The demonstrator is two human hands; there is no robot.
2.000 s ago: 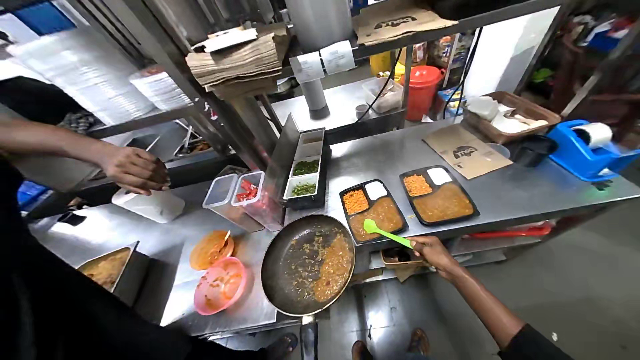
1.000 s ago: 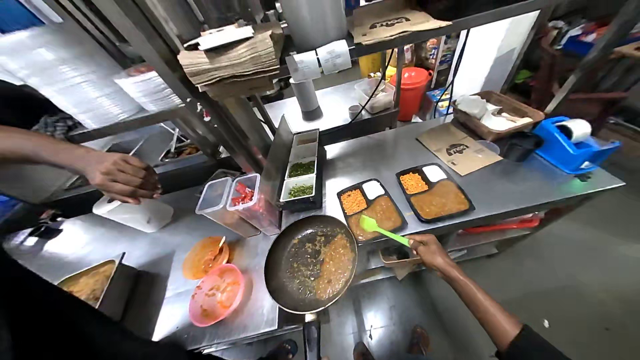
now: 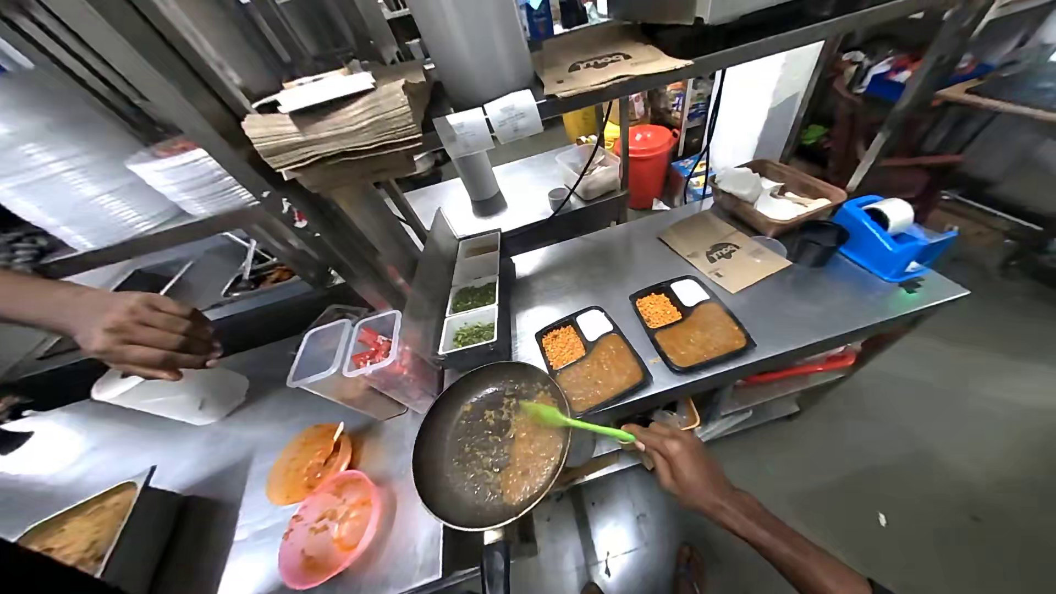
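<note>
My right hand grips the green handle of a silicone spoon, whose head is over the brown sauce in a black frying pan. The pan's handle runs down out of the frame; my left hand is not in view. To the pan's right lie two black compartment trays, the nearer beside it and the other farther right. Each holds brown gravy, orange diced food and a white portion. Left of the pan are a pink bowl with orange residue and an orange-stained bowl.
At left, a co-worker's hand hangs above a white container. Clear tubs and a box of chopped greens stand behind the pan. A paper bag, a brown basket and a blue tape dispenser occupy the back right.
My right hand has moved the green spoon leftward, from the gravy of the nearer tray to over the pan.
</note>
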